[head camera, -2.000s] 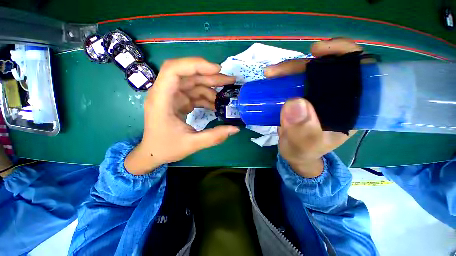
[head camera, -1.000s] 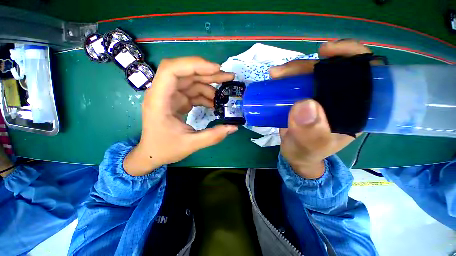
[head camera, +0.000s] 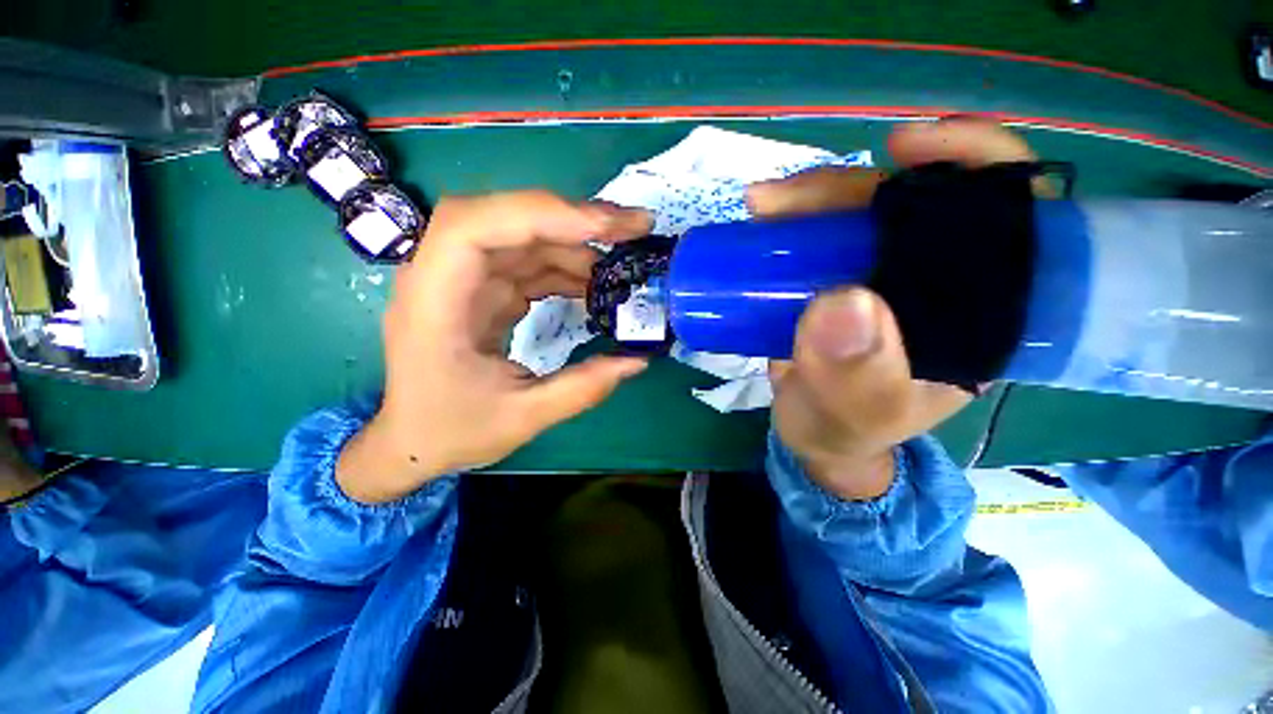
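My right hand (head camera: 852, 349) holds a large dispensing syringe (head camera: 775, 283) level, its blue end pointing left and its clear barrel running off the right edge. A wide black wrap (head camera: 956, 275) goes around the syringe under my fingers. My left hand (head camera: 468, 328) holds a round black circuit module (head camera: 631, 296) with a white square label between thumb and fingers. The syringe's blue end overlaps the module's right side, and the tip is hidden. A crumpled white wipe (head camera: 691, 175) with blue spots lies beneath on the bench.
Several round modules (head camera: 335, 175) with white labels cluster at upper left. A parts tray (head camera: 147, 314) is at far left, below a grey rail (head camera: 84, 91). The conveyor belt (head camera: 586, 84) with red lines runs across the back. Blue sleeves of other people show at both sides.
Compared with one second ago, the module is turned a little and its label sits lower. The whole view has shifted slightly. Both hands keep their holds.
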